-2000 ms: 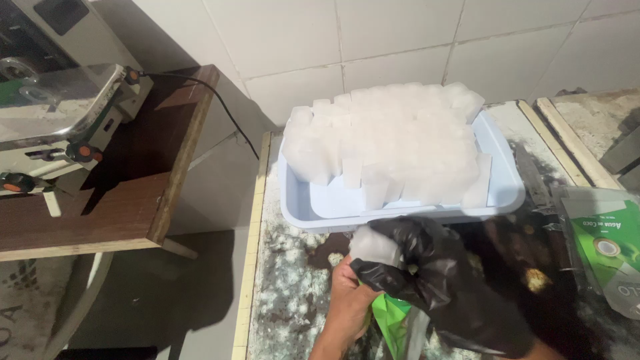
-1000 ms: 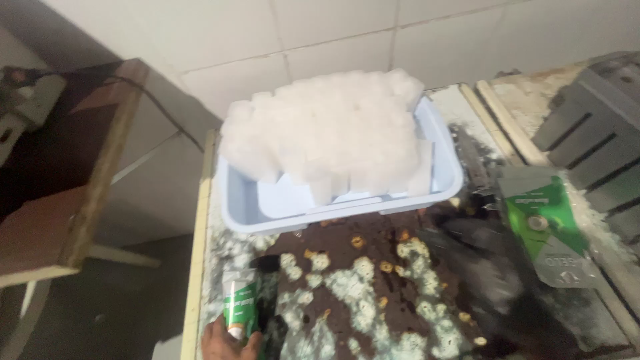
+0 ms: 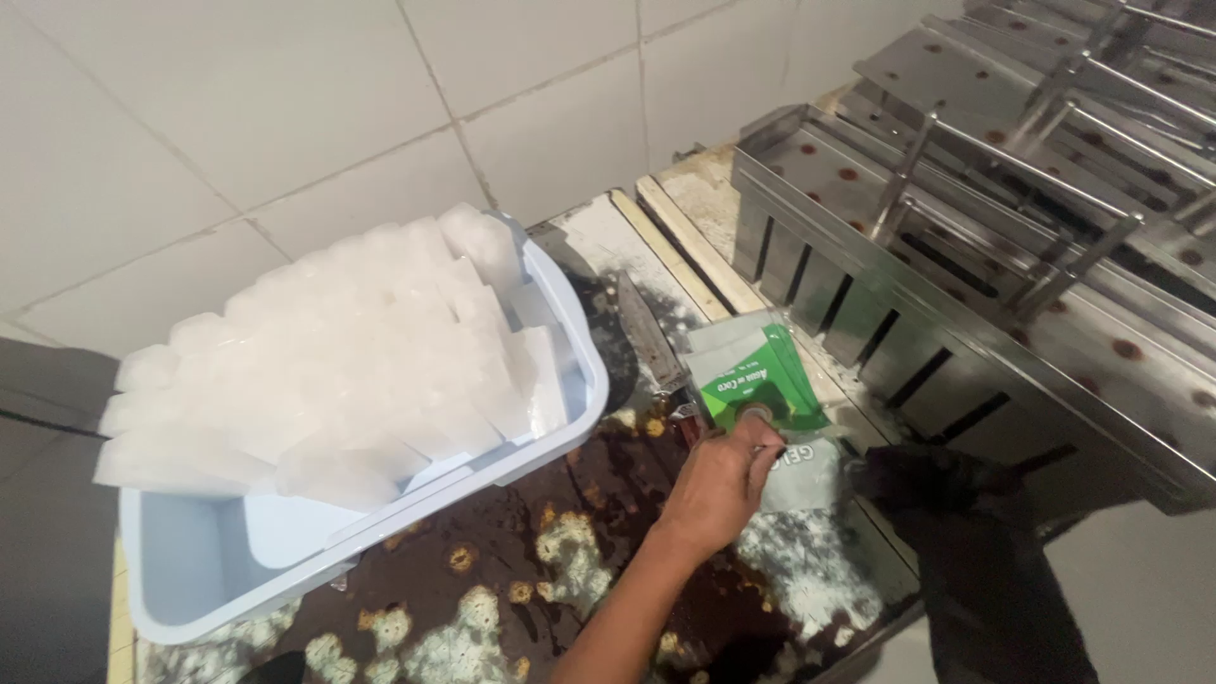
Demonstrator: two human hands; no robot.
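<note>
My left hand, bare, reaches onto a stack of green and clear plastic packaging pouches, its fingertips pinched at the upper pouch. Whether a pouch is gripped is hard to tell. To the right, my right hand wears a dark glove and hangs beside the metal molds; its fingers are too dark to make out. A pale blue plastic tub at the left holds a heap of whitish frozen blocks. Between tub and pouches lies a knife with a stained blade.
Stainless steel ice-pop molds with rods and brown-spotted tops fill the right side. A worn, stained tabletop lies under the tub and pouches. A white tiled wall stands behind.
The view has swung far to the right. The left hand, earlier on a small filled green pouch at the table's left edge, is now at the pouch stack. That filled pouch is out of view.
</note>
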